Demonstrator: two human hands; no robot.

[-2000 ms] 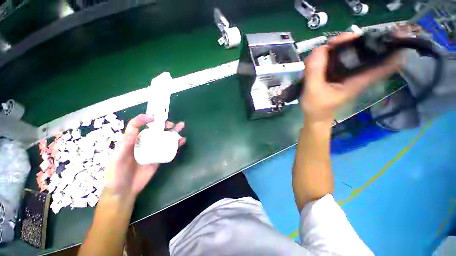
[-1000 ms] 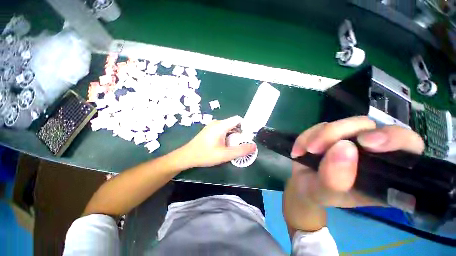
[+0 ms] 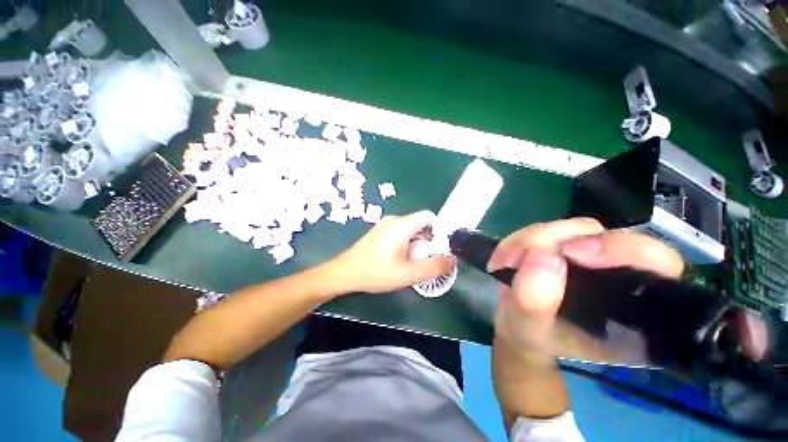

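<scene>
My left hand (image 3: 386,259) holds a white fan unit (image 3: 471,195) by its round spoked head, with the flat handle pointing up and right. My right hand (image 3: 562,293) is shut around a black electric screwdriver (image 3: 622,304). The screwdriver's tip meets the fan unit near the joint of head and handle. Whether a screw is at the tip is hidden. A pile of small white covers (image 3: 276,181), some pink-red, lies on the bench beyond my left forearm.
A screw feeder (image 3: 687,194) and green circuit boards (image 3: 759,255) stand at right. A parts tray (image 3: 145,207), plastic bag (image 3: 138,99) and housings (image 3: 43,121) are at left. A pale strip (image 3: 415,129) borders the green belt carrying white units.
Since two seconds ago, the view has swung left and the screwdriver has come from the feeder to the fan unit. Over the last second the tip stays at the unit, with slight view shift.
</scene>
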